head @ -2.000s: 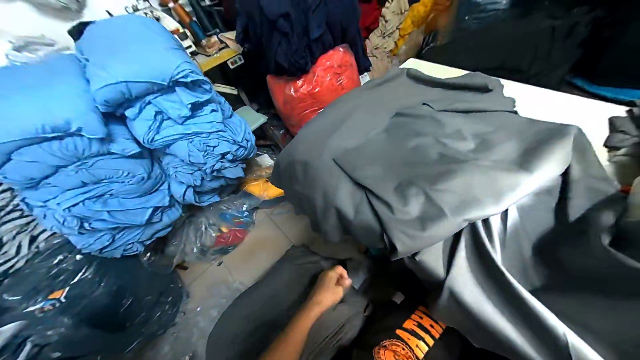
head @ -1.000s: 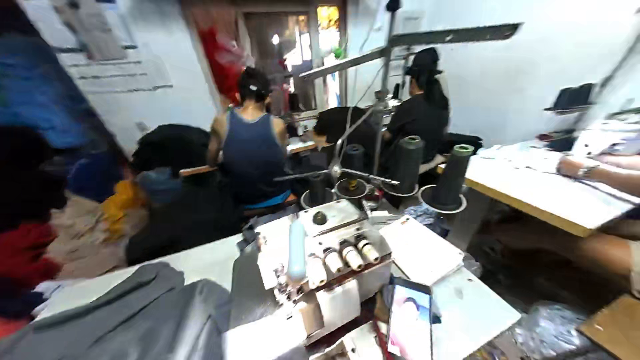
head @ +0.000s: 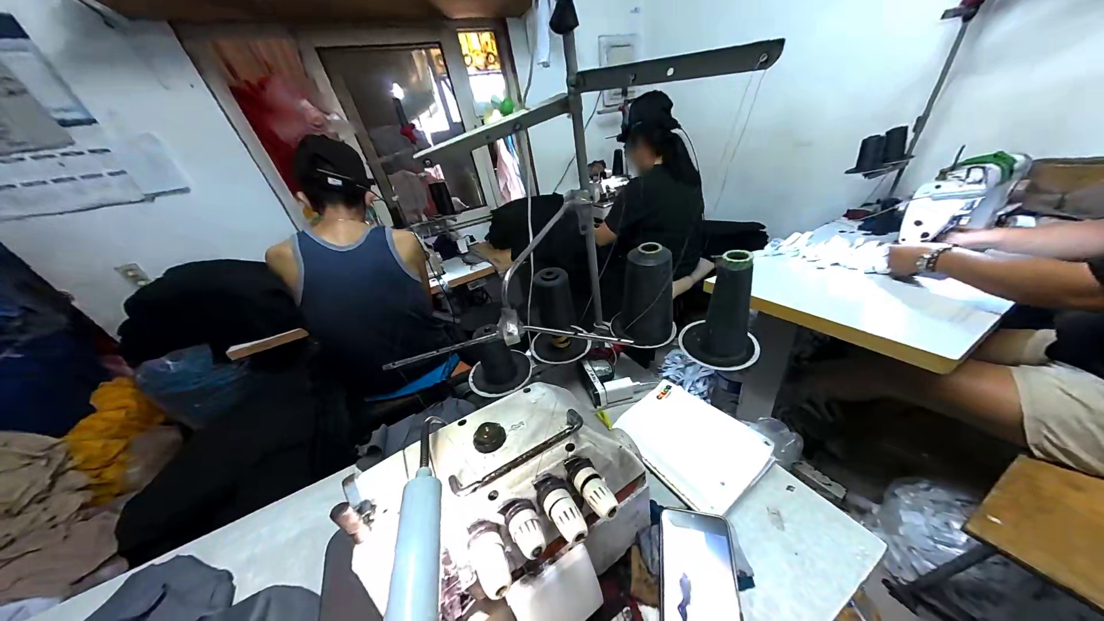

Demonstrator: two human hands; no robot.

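Observation:
Neither my left hand nor my right hand shows in the frame of now. An overlock sewing machine (head: 535, 466) with several white tension dials stands at the bottom middle on a white table (head: 811, 552). Behind it, several cones of dark thread (head: 647, 289) stand on a thread stand (head: 580, 155). A smartphone (head: 694, 561) with its screen lit is at the machine's right, below an open notebook (head: 703, 448). Grey fabric (head: 172, 591) lies on the table at the lower left.
Two people (head: 362, 276) sit ahead, backs mostly turned. At the right, a co-worker's hands (head: 914, 259) hold pale cloth by another sewing machine (head: 966, 198). A wooden stool (head: 1044, 513) stands lower right. Dark fabric (head: 241, 466) and yellow cloth (head: 116, 431) are heaped at left.
The view has swung far up and around from the grey fabric to the sewing machine and room. A hand on dark fabric in the oldest frame is out of view now.

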